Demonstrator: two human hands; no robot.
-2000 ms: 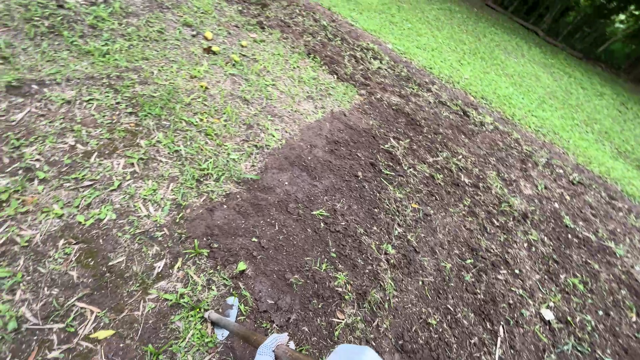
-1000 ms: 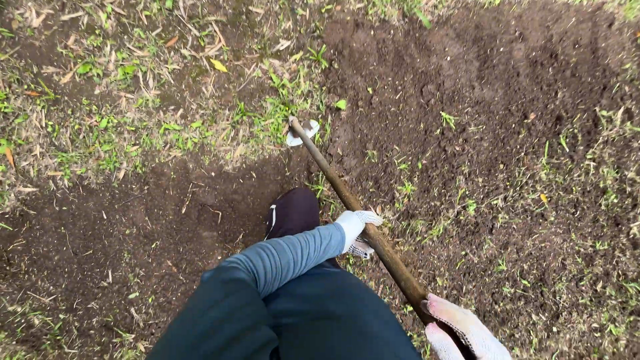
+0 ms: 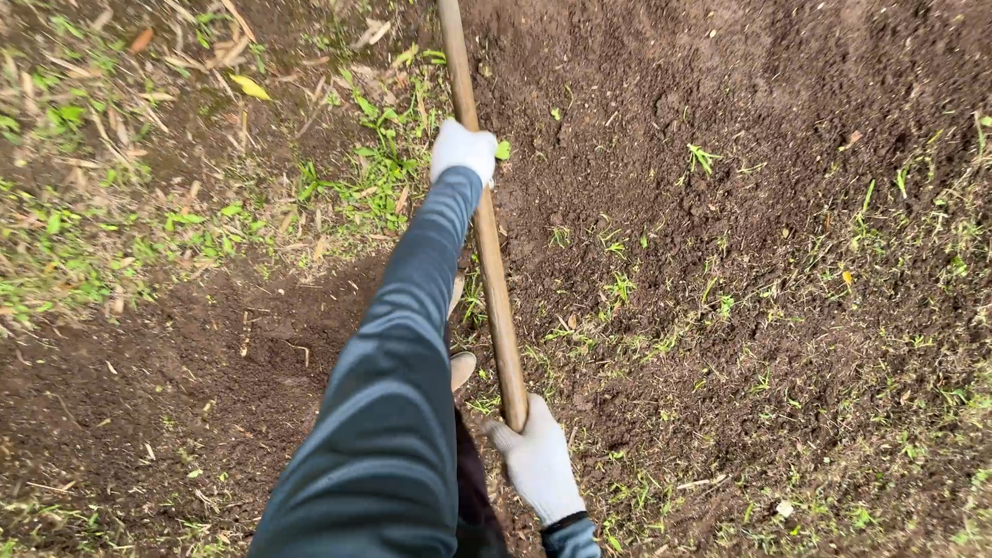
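Observation:
A long wooden tool handle (image 3: 496,287) runs from the top edge of the head view down to the lower middle. My left hand (image 3: 463,151), in a white knit glove, is closed around its upper part with the arm stretched out. Around the handle's lower end my right hand (image 3: 536,457) is wrapped, also in a white glove. The tool's head lies beyond the top edge, out of view. Below the handle is dark loose soil.
Bare soil with sparse grass tufts (image 3: 701,157) spreads to the right. Grass and dry leaves cover the upper left, where a yellow leaf (image 3: 249,87) lies. Part of my shoe (image 3: 463,370) shows beside the handle.
My left hand has moved forward, away from my body, with its arm now extended. The tool's head, in view a second ago, has left the picture.

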